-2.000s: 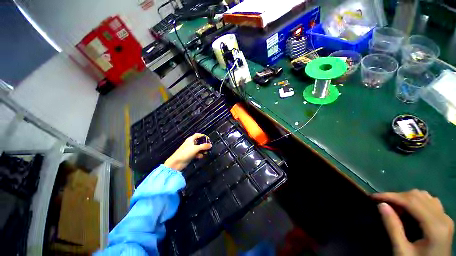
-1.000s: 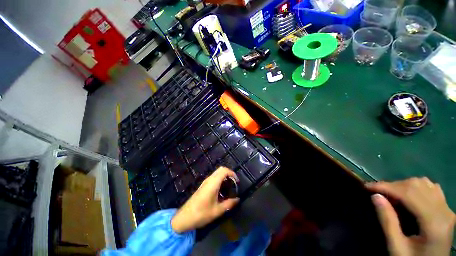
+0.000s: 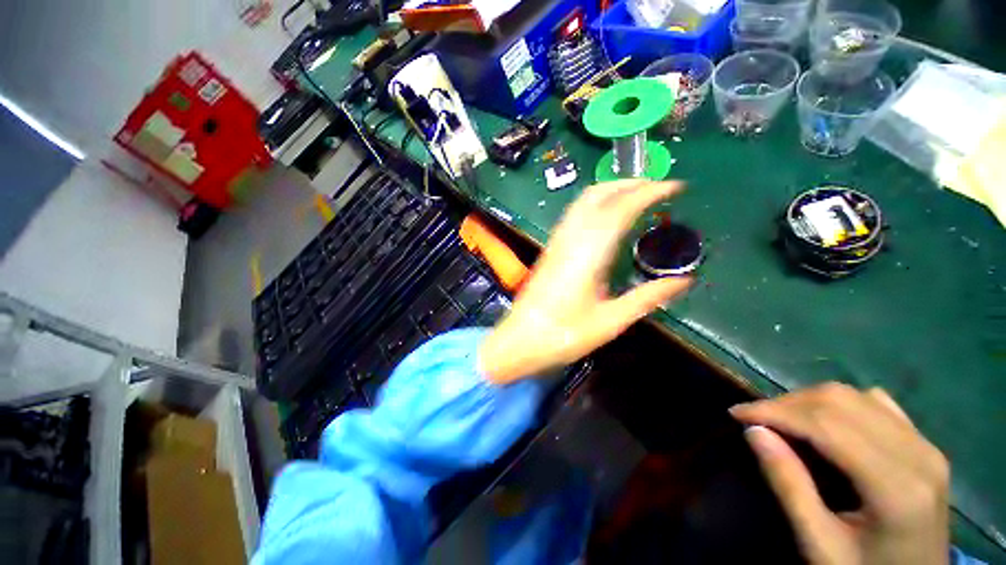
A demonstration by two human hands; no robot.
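A dark round disc with a pale rim, perhaps a screen or housing (image 3: 669, 249), lies on the green mat near the bench's front edge. My left hand (image 3: 590, 281) is beside it with thumb and fingers spread around it; I see no clear contact. My right hand (image 3: 849, 469) is at the bench's front edge, lower right, fingers curled and thumb tip near the index finger; nothing clear shows in it. A stack of open round device housings (image 3: 833, 230) with white and gold parts inside sits on the mat at the right.
Black blister trays (image 3: 331, 270) lie left of the bench, with an orange tool (image 3: 494, 254) at the edge. A solder spool (image 3: 629, 108), clear cups (image 3: 755, 94), a blue bin (image 3: 695, 35) and a white power strip (image 3: 441, 116) stand behind.
My left hand has moved from over the trays, where it held a round part, up and right to the bench mat. A dark disc now lies there. My right hand keeps its pose.
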